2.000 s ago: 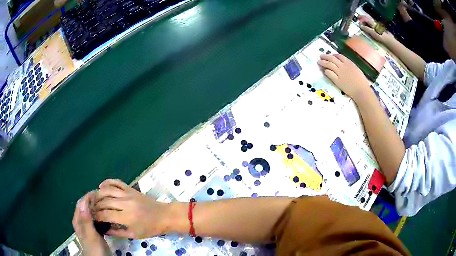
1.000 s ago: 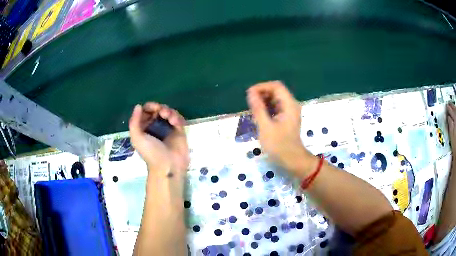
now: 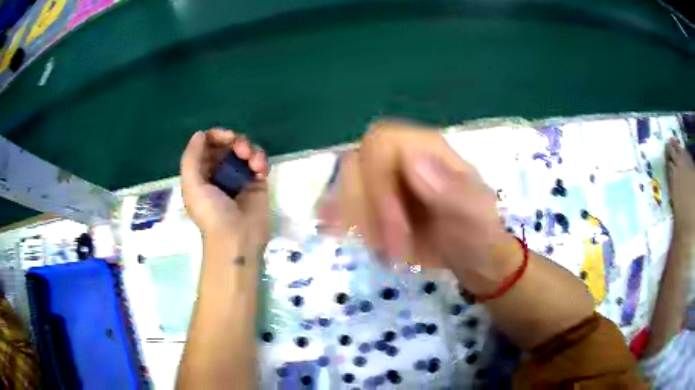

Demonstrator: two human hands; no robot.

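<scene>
My left hand (image 3: pixel 221 179) is palm up at left centre, its fingers curled around a black cylindrical unit (image 3: pixel 233 174) that lies in the palm. My right hand (image 3: pixel 419 198) is right of it over the table, strongly blurred, with a red string on the wrist. Its fingers point down and left; whether they hold anything cannot be told. Many small round black pads (image 3: pixel 389 293) lie scattered on the plastic-covered table below and between my forearms.
The green conveyor belt (image 3: pixel 320 72) runs beyond the table. A blue tray (image 3: pixel 80 327) is at lower left, with a pale metal post (image 3: pixel 53 179) above it. A black ring part (image 3: pixel 84 245) lies behind the tray. Another person's arm (image 3: pixel 677 251) is at the right edge.
My right hand has come down and nearer to the camera, over the pads. My left hand still holds the black unit. The view has shifted slightly.
</scene>
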